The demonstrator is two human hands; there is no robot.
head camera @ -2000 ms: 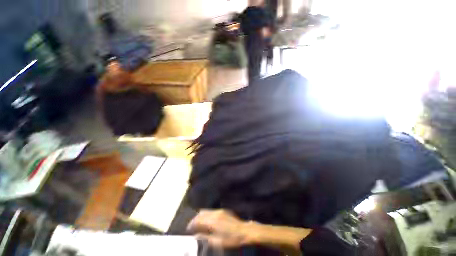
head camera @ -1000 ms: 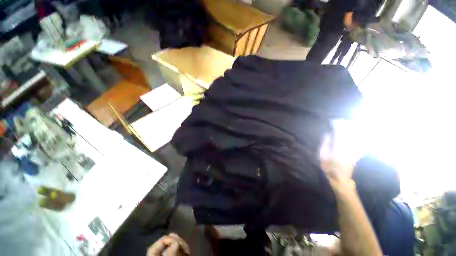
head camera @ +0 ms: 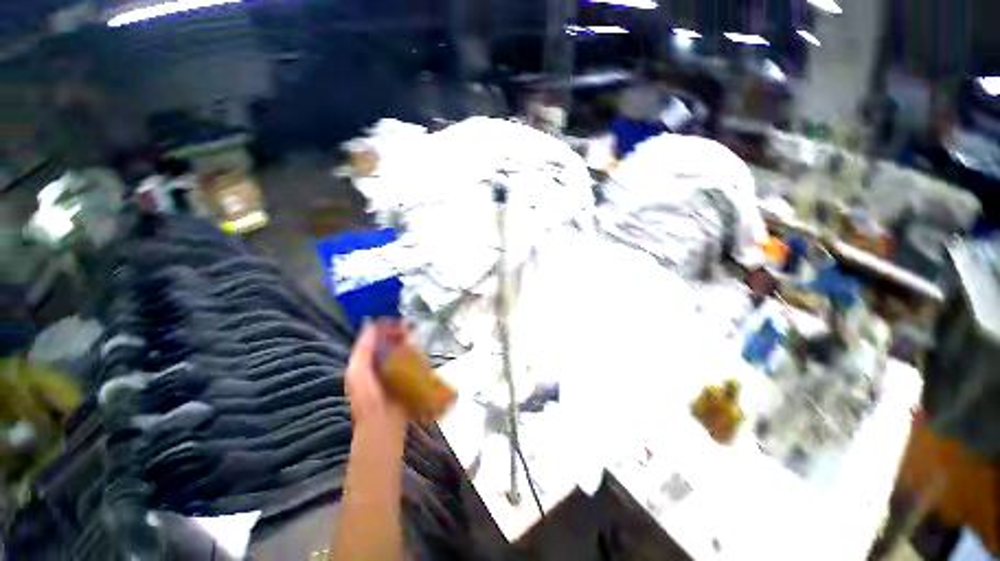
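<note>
My left hand (head camera: 371, 378) is raised left of the middle, with its forearm coming up from the bottom edge. It is shut on a golden-brown thread cone (head camera: 415, 378), which tilts down to the right. Blur hides the finger details. A thin upright thread stand pole (head camera: 504, 318) stands on the white table (head camera: 614, 384) to the right of the hand, apart from the cone. My right hand is out of the picture.
A long row of dark garments (head camera: 241, 373) lies at the left. White fabric piles (head camera: 493, 164) and a blue piece (head camera: 362, 274) are beyond the hand. A yellow-brown object (head camera: 718, 410) and a blurred machine (head camera: 817, 400) are at the right.
The view has swung from the dark garment pile to the white table and garment row. My left hand has come up holding the cone. My right hand has left the picture.
</note>
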